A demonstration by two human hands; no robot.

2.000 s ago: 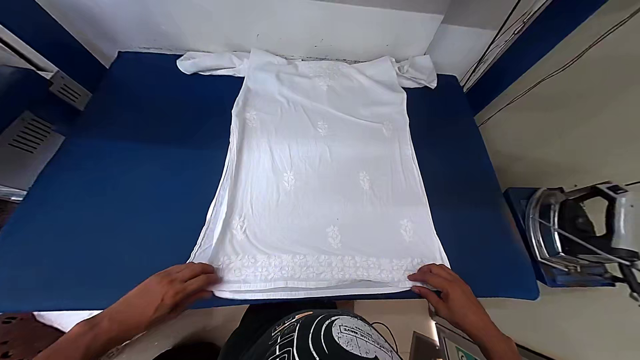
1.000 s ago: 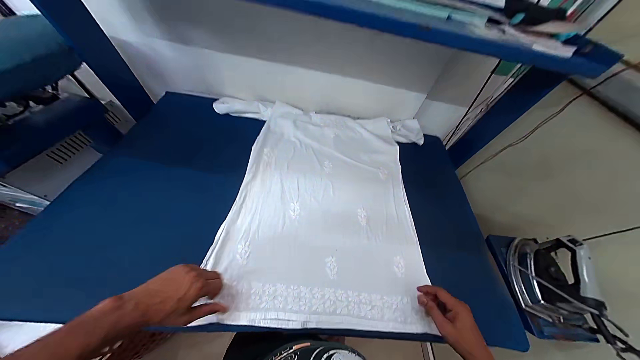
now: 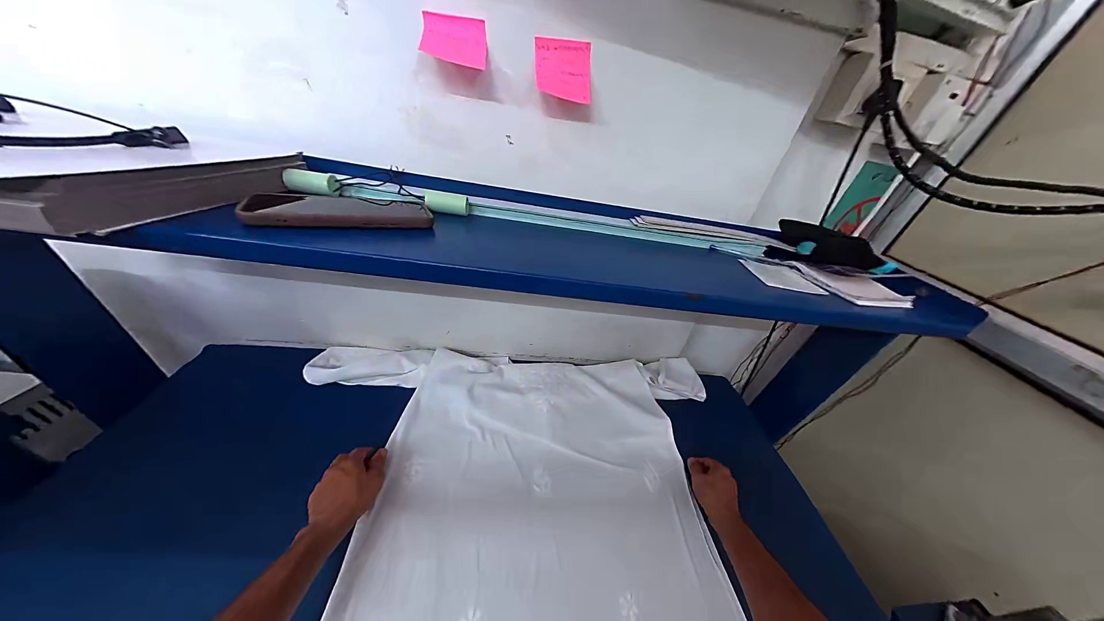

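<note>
A white embroidered tunic (image 3: 543, 500) lies spread on a blue padded table (image 3: 207, 466), its short sleeves stretched out near the wall and its lower part cut off by the view's bottom edge. My left hand (image 3: 349, 485) is at the garment's left side edge, fingers curled against the cloth. At the right side edge is my right hand (image 3: 713, 485), its fingers also curled. Whether either hand pinches the fabric cannot be told for sure.
Above the table's far side runs a blue shelf (image 3: 552, 259) with a phone (image 3: 335, 211), papers (image 3: 854, 283) and a black cloth-like item (image 3: 828, 246). Pink sticky notes (image 3: 563, 69) are on the wall. Dark cables (image 3: 906, 164) hang at upper right.
Both hands have moved from the embroidered bottom hem up along the tunic's sides toward the sleeves. The view has tilted up to show the shelf and wall.
</note>
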